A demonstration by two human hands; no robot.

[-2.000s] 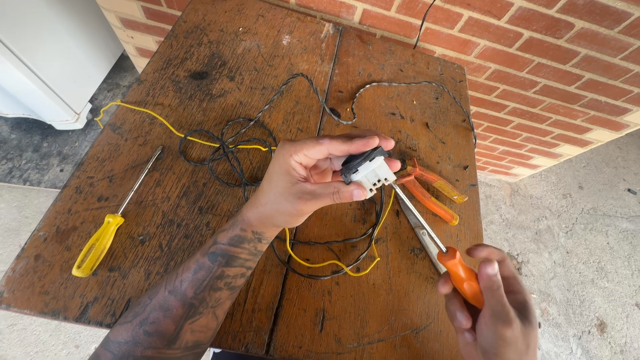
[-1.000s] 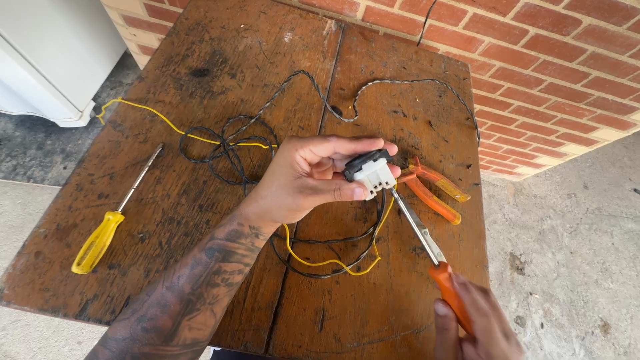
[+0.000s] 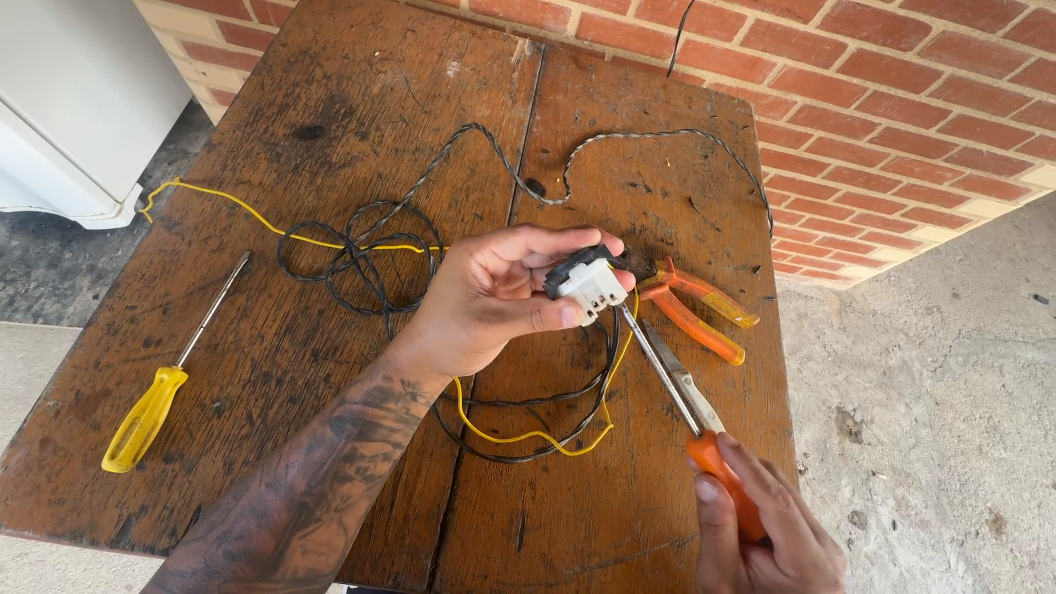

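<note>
My left hand (image 3: 503,301) grips a small black and white electrical module (image 3: 592,290), its white side with terminal openings turned toward the lower right. A yellow wire (image 3: 528,436) runs down beside the module; its end there is hard to make out. My right hand (image 3: 771,520) holds an orange-handled screwdriver (image 3: 726,478) whose tip meets the module's lower right corner. Under the screwdriver shaft lies a metal blade-like tool (image 3: 693,396), partly hidden. Just right of the module rest orange-handled pliers (image 3: 697,318), their dark jaws near my left fingertips.
On the wooden table (image 3: 396,99) lie a twisted black cable (image 3: 487,140), loosely coiled toward the middle, and a yellow-handled screwdriver (image 3: 148,421) at the left. A brick wall (image 3: 891,107) borders the far side. A white appliance or cabinet (image 3: 82,99) stands at the upper left.
The orange screwdriver's handle and my right hand have swung lower, then slightly back up, while its tip stays at the module. My left hand keeps its hold on the module.
</note>
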